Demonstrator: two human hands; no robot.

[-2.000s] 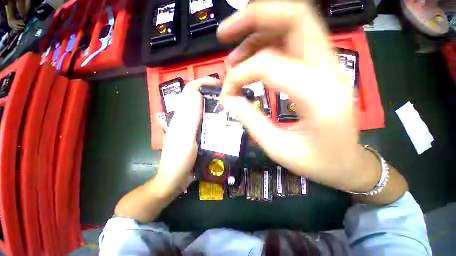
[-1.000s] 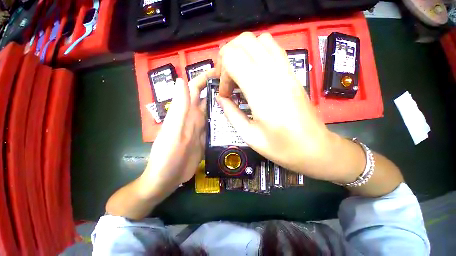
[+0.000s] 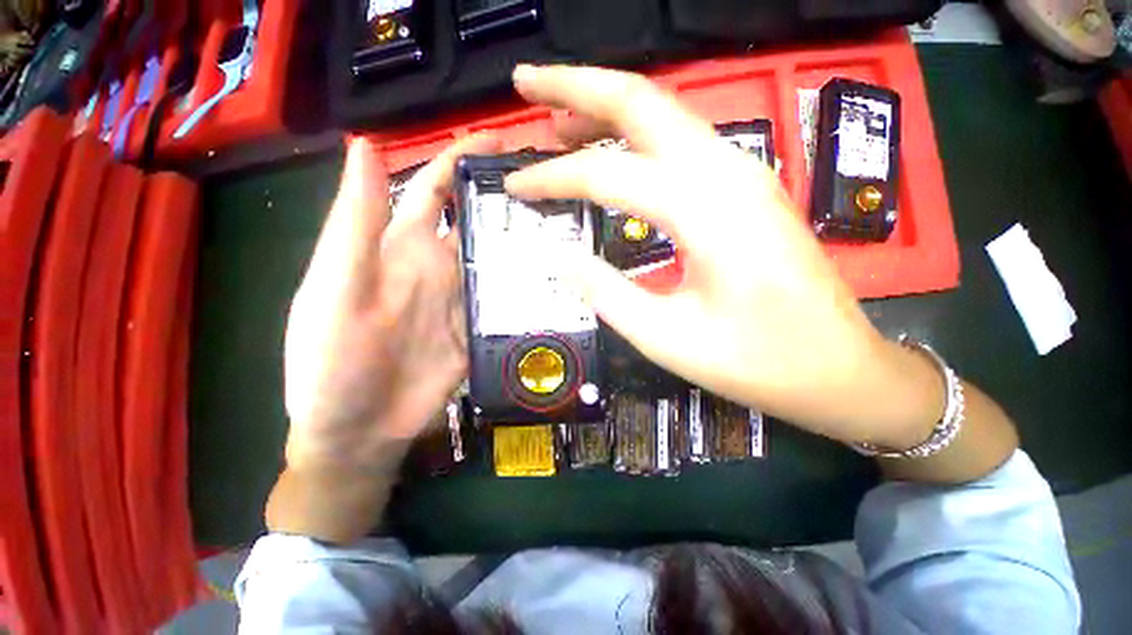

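A black handset with its back up shows a white label and a gold round near its lower end. My left hand holds it from the left side. My right hand is over its right side, with the index fingertip at the top of the battery bay and the thumb over the label. No part shows between these fingertips. Below the handset lie a yellow block and a row of dark brown batteries with pale edge strips.
A red tray with more handsets lies behind my hands, with a black tray beyond it. Stacked red trays stand at the left. A red bin with blue and purple tools is upper left. A paper slip lies right.
The handset has moved slightly left and up. My left hand has opened out flatter beside it. The fingers of my right hand have spread, uncovering more of the label and bay.
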